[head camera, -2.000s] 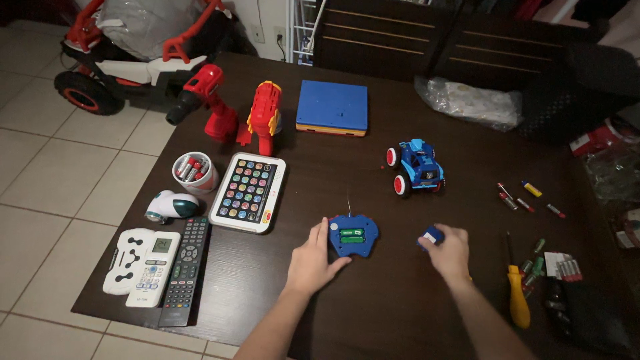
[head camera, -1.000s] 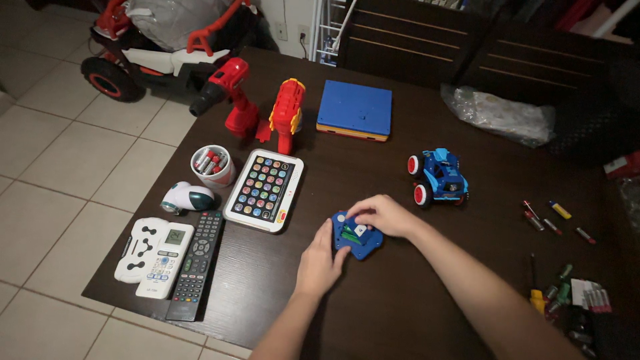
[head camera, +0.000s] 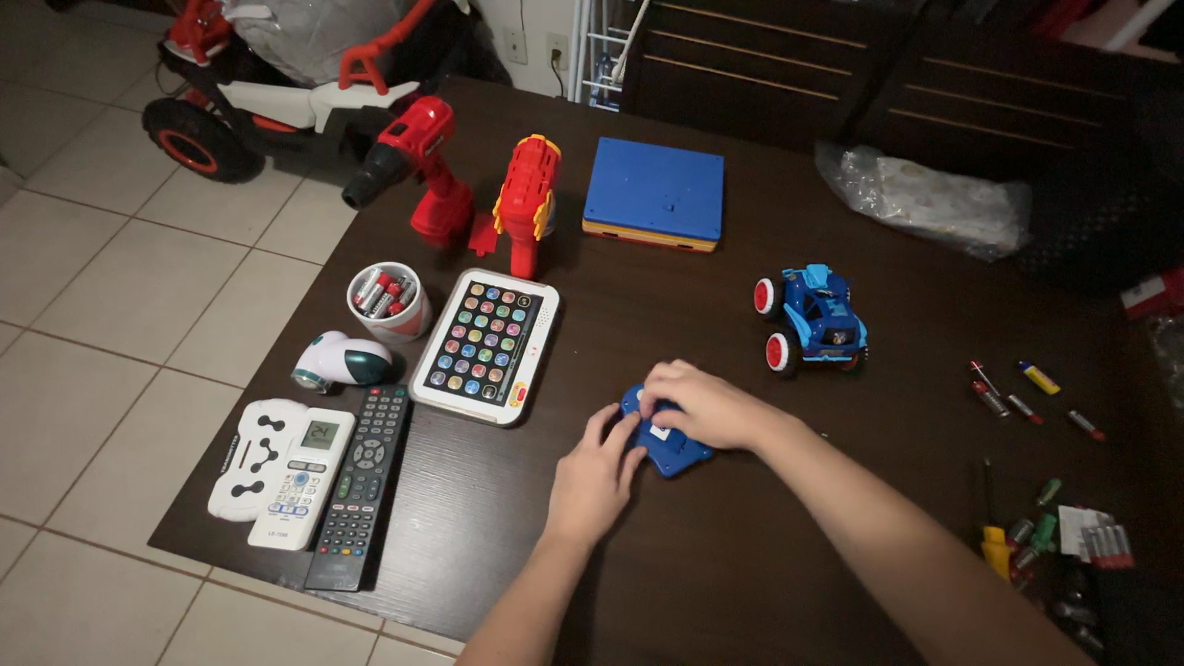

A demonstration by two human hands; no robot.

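A blue plastic toy remote control (head camera: 683,453) lies face down on the dark wooden table, its battery side up. My left hand (head camera: 597,467) steadies its left edge with the fingertips. Over its upper part, my right hand (head camera: 698,402) presses with bent fingers; a blue battery cover with a white label shows under them, and its edges are partly hidden. No batteries can be seen in the remote now. Up and to the right of my hands stands a blue toy car (head camera: 819,319) with red and white wheels.
Left are a toy tablet (head camera: 486,347), a cup of batteries (head camera: 388,301), remote controls (head camera: 347,490) and red toy drills (head camera: 527,199). A blue case (head camera: 655,190) lies behind. Right are loose batteries (head camera: 990,398), a yellow-handled screwdriver (head camera: 996,552) and a battery pack (head camera: 1107,546).
My right hand has brought the blue cover from the right onto the remote. The green batteries, visible in the remote earlier, are now covered. My left hand has stayed at the remote.
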